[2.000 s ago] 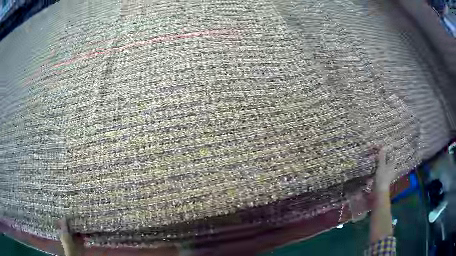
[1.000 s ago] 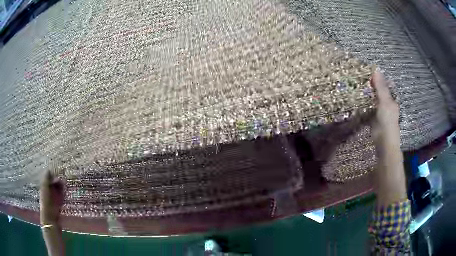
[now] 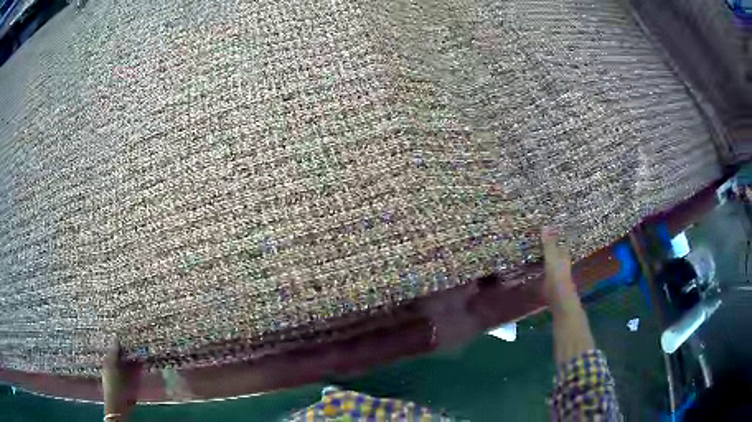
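The nubby striped fabric with small coloured flecks covers most of the table. Its near edge runs close to the reddish-brown table rim. My left hand is at the near edge on the far left, holding the cloth edge between the fingers; it is small and blurred. My right hand holds the near edge at the right, with the forearm reaching up from a checked sleeve. The fingertips of both hands are hard to make out against the cloth.
A metal frame with blue parts and a white-grey unit stand at the table's right edge. Green floor shows below the rim. A brown strip lies beyond the fabric at the upper right.
The cloth edge, lifted a second ago, is lower and lies near the rim. My right hand has moved down and left; my left hand has moved down and slightly right.
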